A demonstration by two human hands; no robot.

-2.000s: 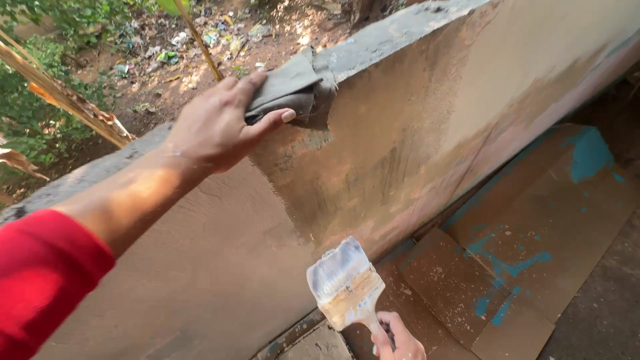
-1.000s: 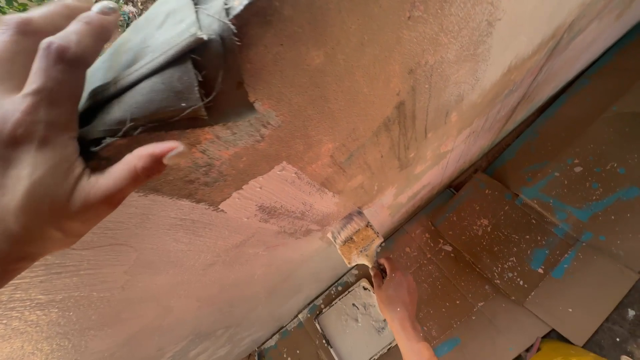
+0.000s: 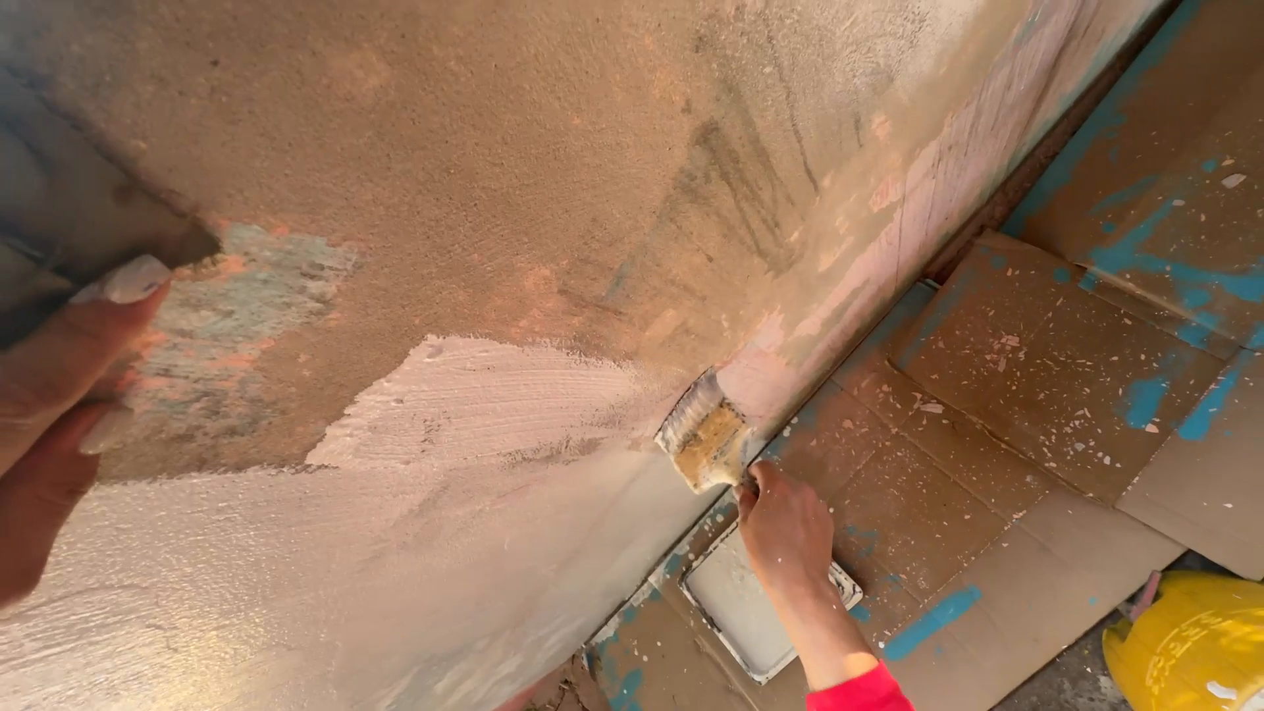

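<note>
My right hand point(image 3: 787, 523) is closed around the handle of a wide paintbrush point(image 3: 706, 432), whose bristles touch the lower part of a plastered wall point(image 3: 494, 178). Fresh pale pink paint point(image 3: 484, 395) covers a patch left of the brush and joins the painted area below it. At the left edge, my left hand point(image 3: 59, 395) is partly cut off, its fingertips against a dark grey cloth point(image 3: 69, 197) beside the wall. A shallow tray of whitish paint point(image 3: 741, 602) lies under my right forearm, which hides part of it.
Cardboard sheets point(image 3: 1057, 365) with blue paint marks and pale flecks cover the ground along the wall's base. A yellow plastic container point(image 3: 1195, 642) stands at the lower right corner.
The view has moved down and closer to the wall. The brush, held away from the wall two seconds ago, is now against it. A pink patch has appeared on the bare brown part.
</note>
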